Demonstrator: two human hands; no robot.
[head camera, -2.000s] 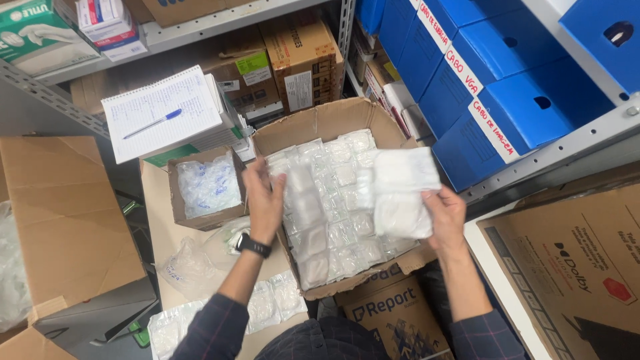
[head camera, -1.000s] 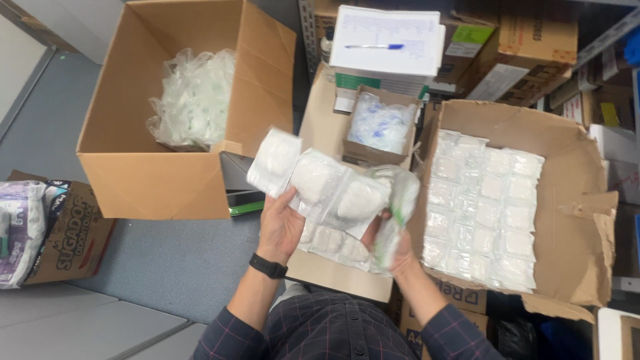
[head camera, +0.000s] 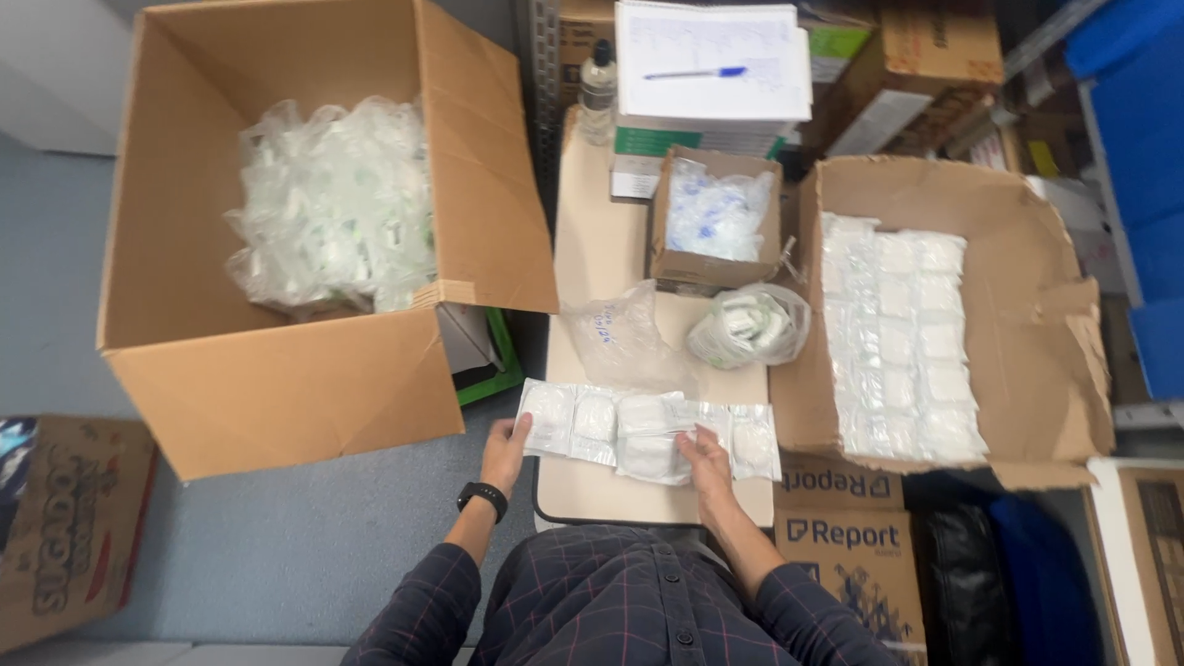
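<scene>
A strip of sealed white pad packets (head camera: 594, 418) lies across the near end of the cream tabletop. My left hand (head camera: 507, 451) grips its left end between thumb and fingers. My right hand (head camera: 708, 467) pinches a packet near the strip's middle, where packets overlap. Just behind are a crumpled clear plastic bag (head camera: 624, 338) with handwriting and a clear bag of white and green items (head camera: 751, 326). To the right, an opened cardboard box (head camera: 1027, 342) holds rows of similar packets (head camera: 895, 342).
A large cardboard box (head camera: 490, 166) with filled clear bags (head camera: 338, 208) stands left. At the tabletop's back are a small box of bags (head camera: 712, 268), a notebook with a blue pen (head camera: 694, 72) and a clear bottle (head camera: 598, 97). Report boxes (head camera: 846, 555) stand below right.
The view has swung left from the packet box. The packets that my hands held up a second ago are now low over the tabletop, and the bag with green items has left my right hand.
</scene>
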